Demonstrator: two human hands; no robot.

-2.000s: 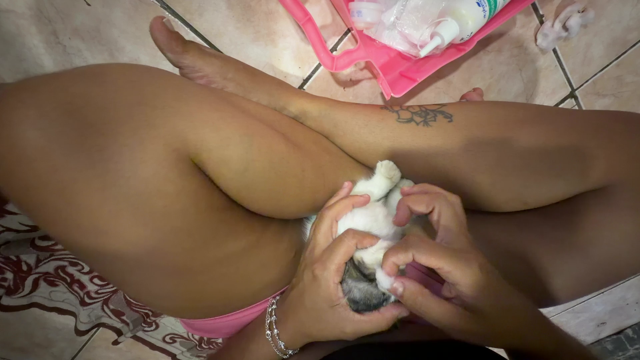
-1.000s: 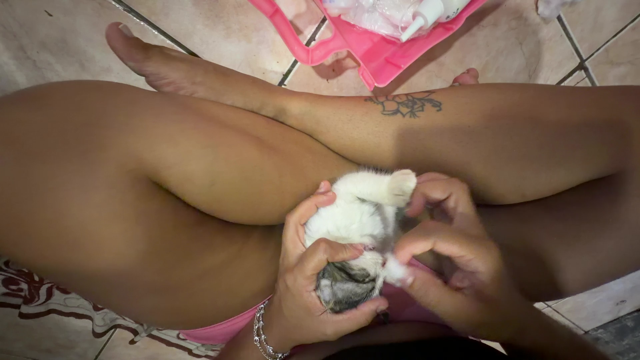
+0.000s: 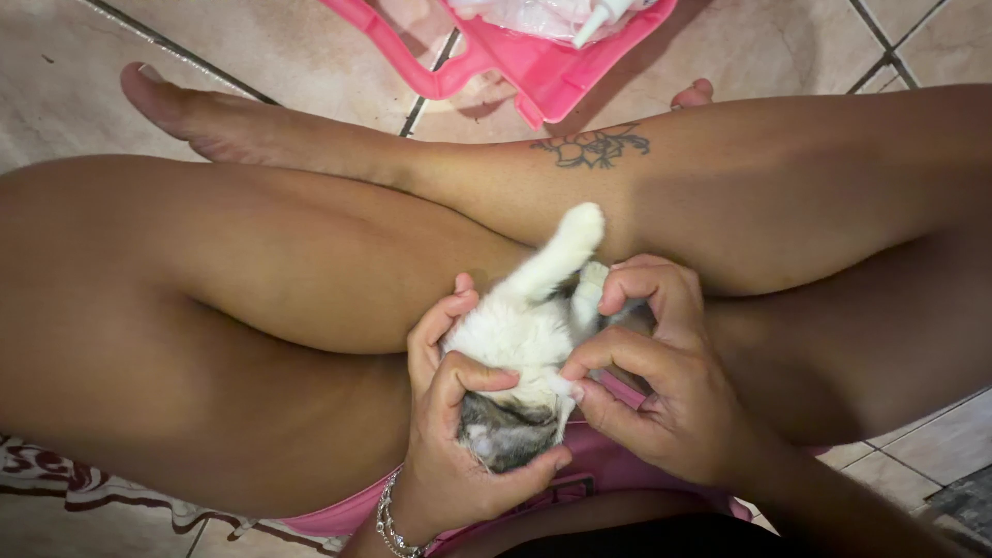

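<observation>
A small white and grey-brown kitten (image 3: 511,333) lies belly up between my bare legs, one white hind leg stretched toward the top. My left hand (image 3: 473,418) is wrapped around its head and upper body, with a silver bracelet at the wrist. Between the thumb and index finger of my right hand (image 3: 659,364) is a small white tuft, likely cotton (image 3: 562,384), touching the kitten near its neck. The kitten's face is partly hidden by its pose and my left fingers.
A pink plastic basket or tray (image 3: 542,85) holding clear plastic bags and a white nozzle-tipped bottle (image 3: 601,19) stands on the tiled floor past my crossed legs. A patterned red and white cloth (image 3: 101,488) lies at lower left.
The kitten's hind leg, bent near my right fingers a second ago, is now stretched out away from me. My left hand keeps its hold, and my right hand still pinches the white tuft.
</observation>
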